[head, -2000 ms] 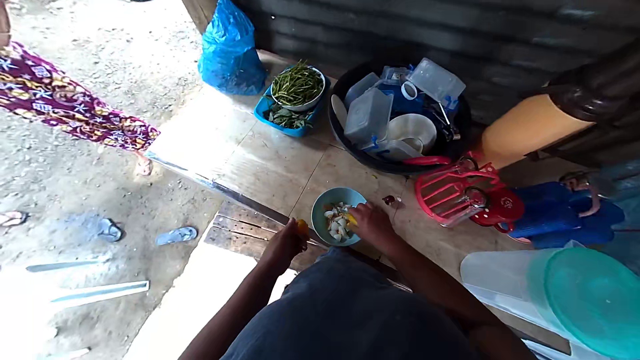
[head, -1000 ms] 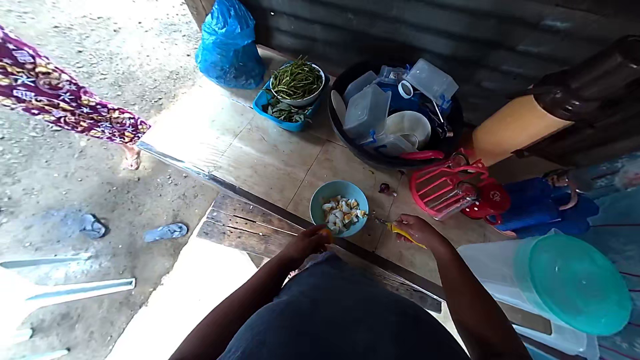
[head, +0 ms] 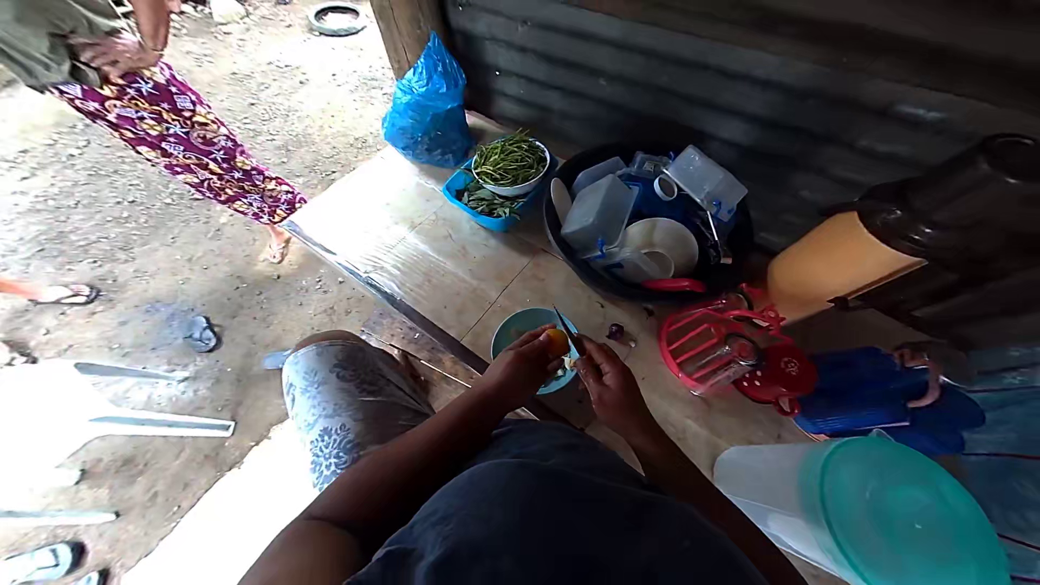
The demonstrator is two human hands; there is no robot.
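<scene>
My left hand (head: 521,366) holds a small orange-yellow fruit (head: 557,342) above a light blue bowl (head: 520,323). In my right hand (head: 608,382) is a knife (head: 566,325), its dark blade pointing up and away, close beside the fruit. Pale cut pieces (head: 566,366) lie in the bowl, partly hidden by my hands. A small purple onion (head: 615,331) rests on the tiled top just right of the bowl.
Beyond the bowl stand a black basin (head: 597,284) of dishes, a blue tub (head: 491,221) with greens and a blue plastic bag (head: 431,114). A red rack (head: 682,349) and a lidded container (head: 906,512) are at right. A person (head: 187,146) stands at left.
My right hand has moved left from beside the bowl, and both hands are now together over it. My raised knee has come into view at left, and more of the standing person shows.
</scene>
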